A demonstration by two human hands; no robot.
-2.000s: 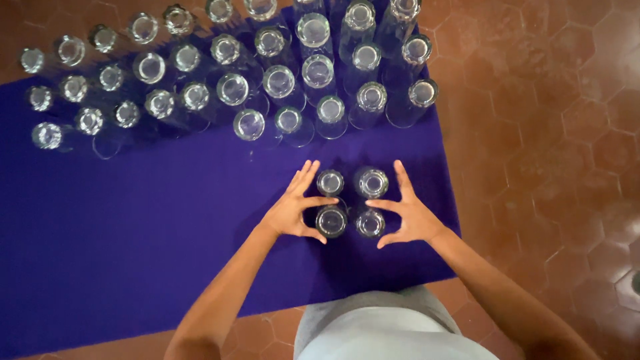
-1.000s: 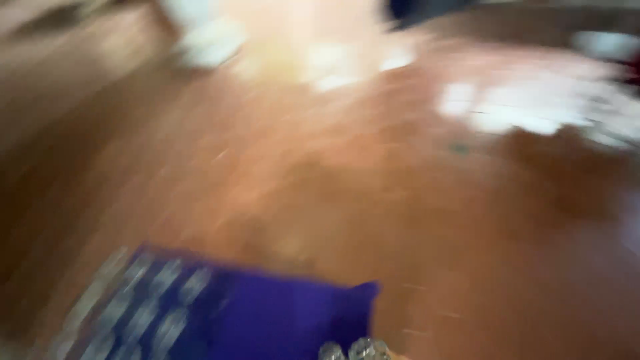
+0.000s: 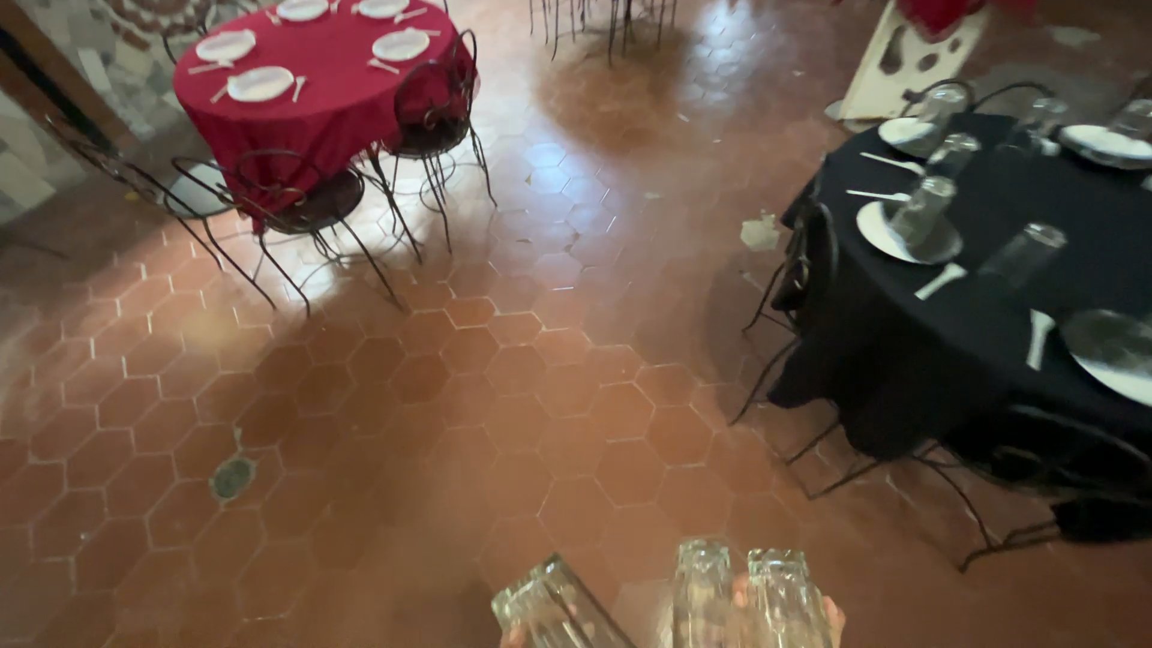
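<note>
At the bottom edge of the head view, my left hand (image 3: pixel 514 637) shows only as fingertips against upside-down clear drinking glasses (image 3: pixel 562 605), which lean to the left. Just right of them, my right hand (image 3: pixel 834 621) is wrapped around two more upturned drinking glasses (image 3: pixel 787 598), held nearly upright side by side. Most of both hands lies below the frame. More clear glasses (image 3: pixel 925 211) stand on a round table with a black tablecloth (image 3: pixel 954 297), one of them on a white plate (image 3: pixel 873 229) at the table's near left.
Wrought-iron chairs (image 3: pixel 810 261) surround the black table on the right. A round table with a red tablecloth (image 3: pixel 342 117), white plates (image 3: pixel 261 84) and cutlery stands at upper left with more metal chairs (image 3: pixel 315 202). Hexagonal terracotta tiles (image 3: pixel 504 432) cover the floor between them.
My hands were around four glasses on the purple cloth; now they hold glasses above the tiled floor. The view has swung away from the purple-covered table to the dining tables.
</note>
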